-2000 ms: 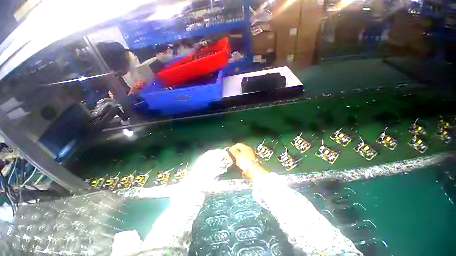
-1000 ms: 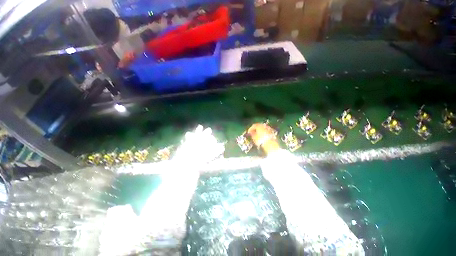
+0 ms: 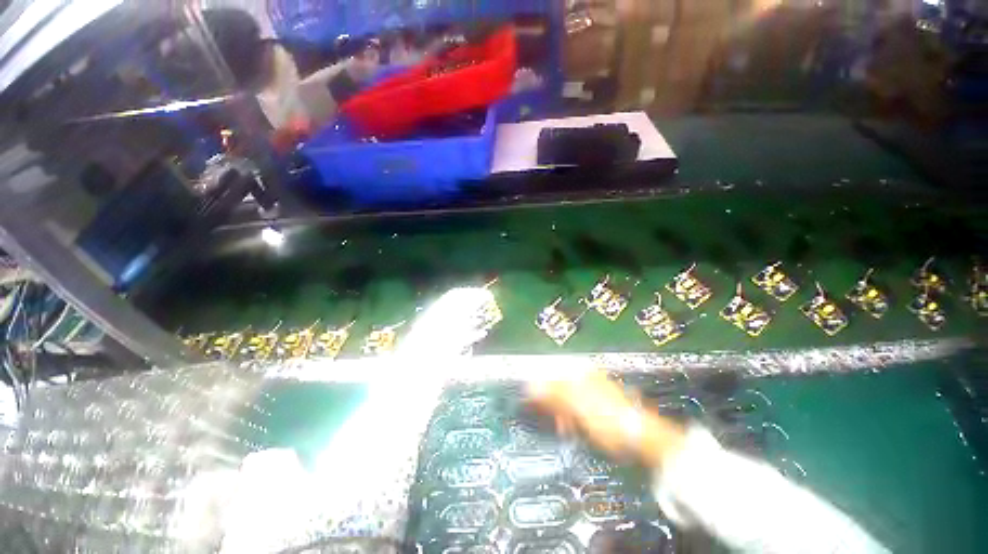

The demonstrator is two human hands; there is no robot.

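My left hand (image 3: 450, 325), in a white glove and washed out by glare, is over the near edge of the green conveyor belt (image 3: 455, 247). A circuit board (image 3: 488, 313) shows at its fingertips; the grip is hard to make out. My right hand (image 3: 596, 411), looking bare, is motion-blurred above the clear blister tray (image 3: 471, 473); whether it holds anything cannot be seen. Dark parts show at the tray's lower edge. Boards with yellow parts and thin leads, such as this one (image 3: 558, 321), lie on the belt to the right and left of my left hand.
A red bin (image 3: 433, 87) sits tilted on a blue bin (image 3: 401, 170) across the belt. A dark block (image 3: 588, 145) lies on a white board (image 3: 515, 148). Stacked silvery trays (image 3: 119, 465) are at the left. A person (image 3: 276, 92) is beyond the belt at upper left.
My right hand has drawn back from the boards on the belt to above the blister tray. My left hand has stayed near the belt edge, with a board now showing at its fingertips.
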